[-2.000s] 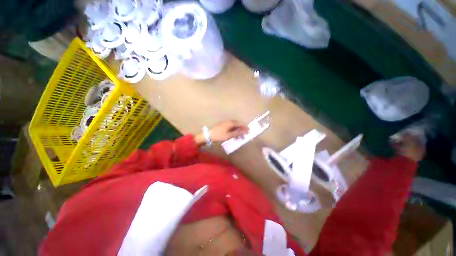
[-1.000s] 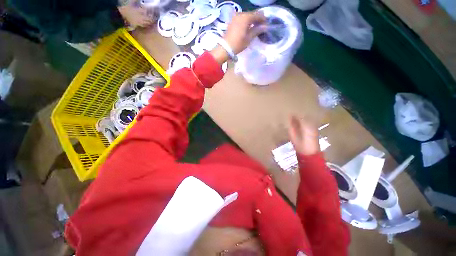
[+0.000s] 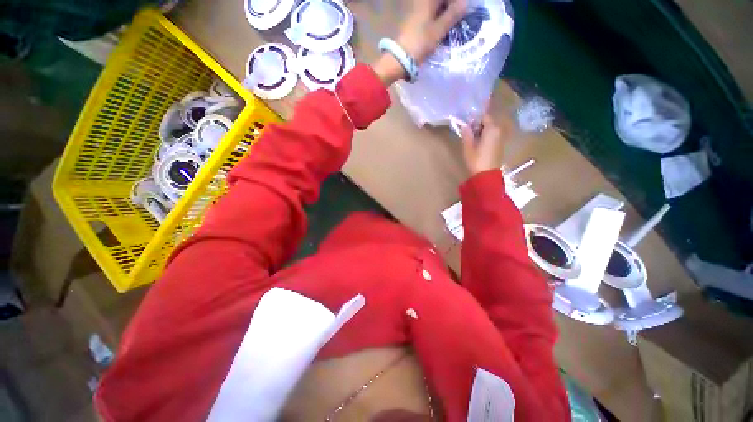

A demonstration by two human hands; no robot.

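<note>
A bulky bagged unit (image 3: 452,82), a white ring shape in cloudy plastic, lies at the top of the cardboard-covered bench. My left hand (image 3: 423,35), with a bracelet at the wrist, grips its upper left rim; some fingertips are hidden. My right hand (image 3: 483,147) pinches the lower edge of the bag. Flat white stems (image 3: 520,196) lie beside my right forearm, partly covered by the sleeve. Joined stem-and-ring pieces (image 3: 599,247) lie in a group to the right. Loose white ring bases (image 3: 272,70) lie left of my left hand.
A yellow crate (image 3: 116,206) with rings stands at left. A small shiny clump (image 3: 535,114) lies near the belt edge. A white plastic-wrapped bundle (image 3: 651,114) and a white sheet (image 3: 685,171) lie on the green belt. A carton (image 3: 702,371) is at lower right.
My left hand went from a stem to the bagged unit and remains there. My right hand came from the right side, passed over the stems, and now holds the bag's lower edge. The view has shifted.
</note>
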